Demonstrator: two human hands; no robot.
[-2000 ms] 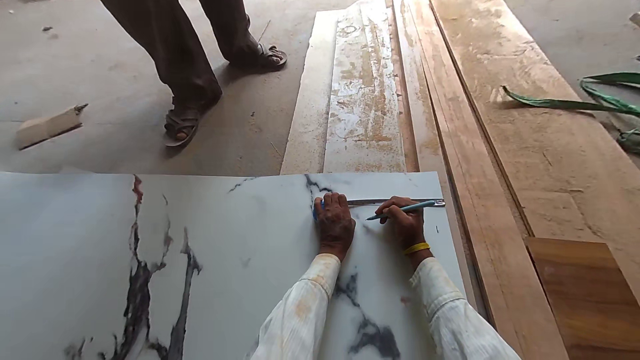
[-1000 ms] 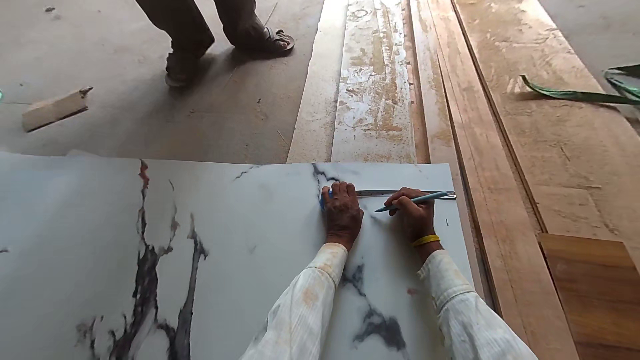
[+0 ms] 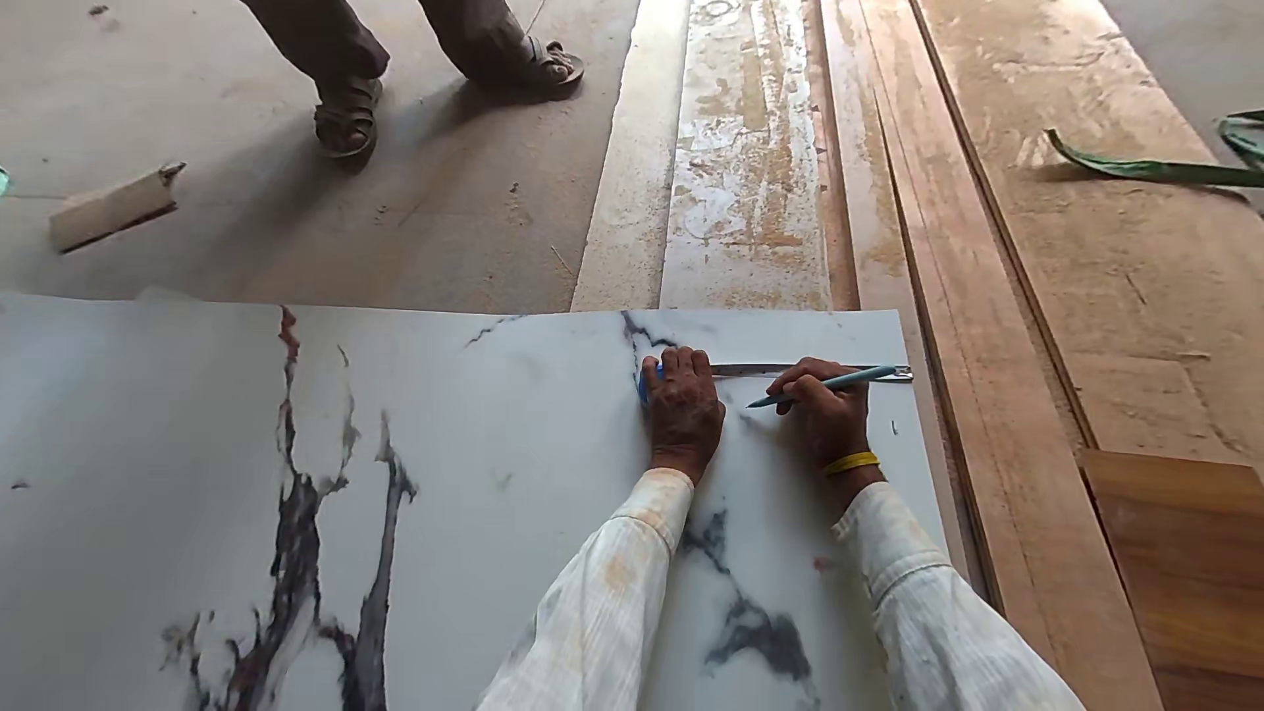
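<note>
A white marble-patterned sheet (image 3: 553, 425) lies under both my hands. My left hand (image 3: 683, 410) grips a blue tape measure (image 3: 648, 379), mostly hidden by the fingers, and presses it on the sheet near the far edge. From it the metal tape blade (image 3: 741, 370) runs right, its end hook at the sheet's right edge. My right hand (image 3: 825, 405), with a yellow band at the wrist, holds a light blue pen or pencil (image 3: 851, 378). The tip points left and down, just below the blade; whether it touches the sheet I cannot tell.
Long wooden boards (image 3: 987, 326) run away from me beneath and beyond the sheet's right side. A brown wood-grain panel (image 3: 1175, 553) lies at the right, a green strap (image 3: 1155, 170) farther off. Beyond the sheet a person in sandals (image 3: 346, 118) stands near a wood offcut (image 3: 117, 207).
The other person's feet have shifted on the floor. My hands stay at the tape measure, with the pen or pencil still in my right hand.
</note>
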